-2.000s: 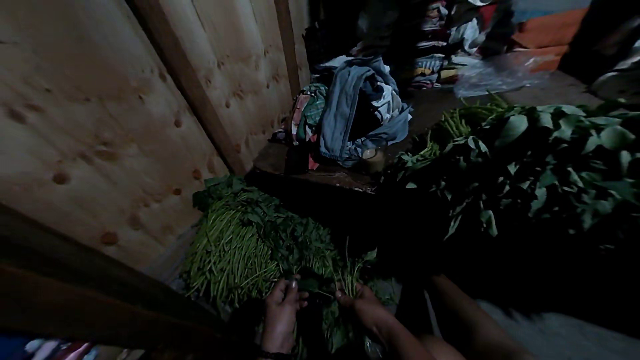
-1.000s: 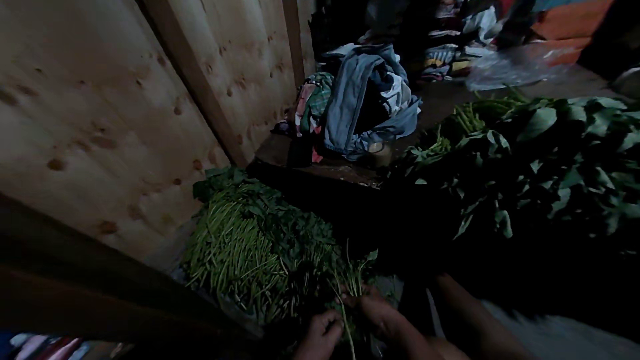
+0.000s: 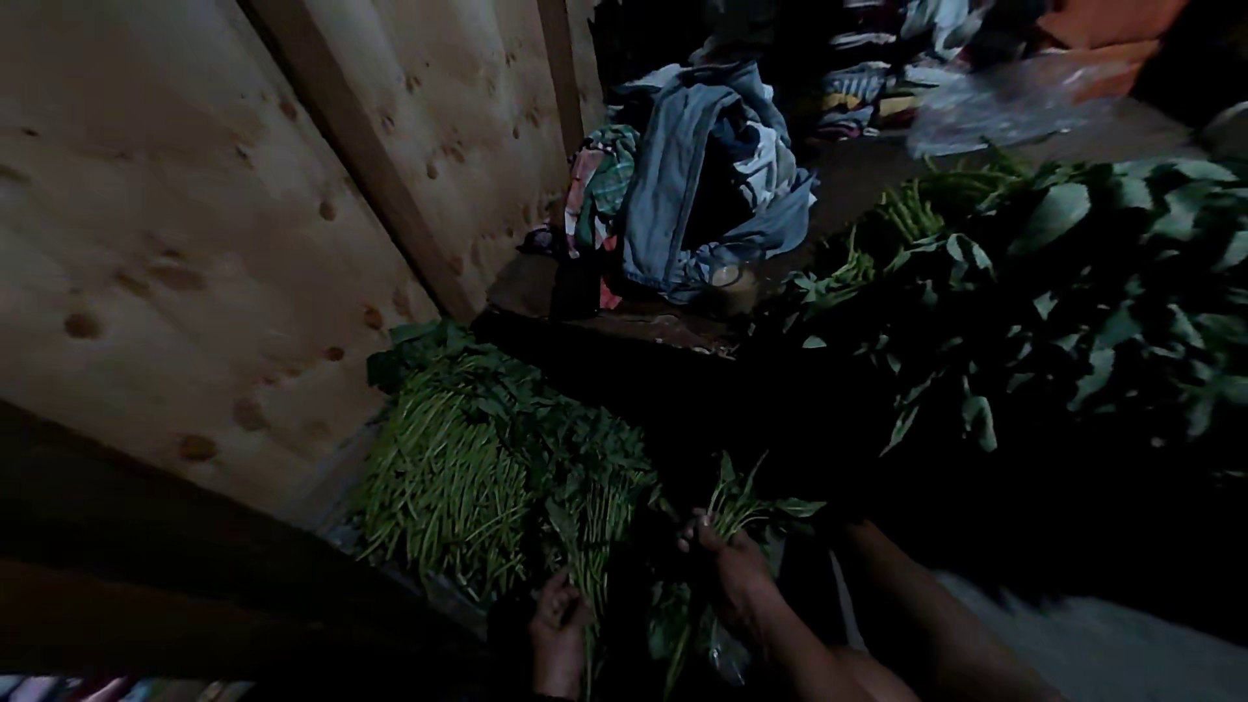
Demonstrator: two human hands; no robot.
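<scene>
My right hand (image 3: 726,565) is closed around a small bunch of leafy green stems (image 3: 736,502), leaves pointing up and away. To its left, my left hand (image 3: 561,609) is at the lower ends of some upright stems (image 3: 597,526); the dim light hides whether it grips them. Beyond and left of that hand, a large pile of cut leafy greens (image 3: 439,478) lies against the wooden wall, its thin stems towards me and its dark leaves at the far side. Another big heap of broad-leaved greens (image 3: 1063,292) lies at the right.
A plywood wall (image 3: 322,195) with dark posts runs along the left. Denim clothing (image 3: 673,185) and other cloths lie on a wooden ledge (image 3: 624,327) ahead. Farther back are folded clothes (image 3: 858,88), a clear plastic sheet (image 3: 994,107) and an orange object (image 3: 1111,44). A bare leg (image 3: 936,614) shows at lower right.
My hands were close together at the stems and are now apart. The right hand has moved to the right with a small bunch, while the left is beside the pile.
</scene>
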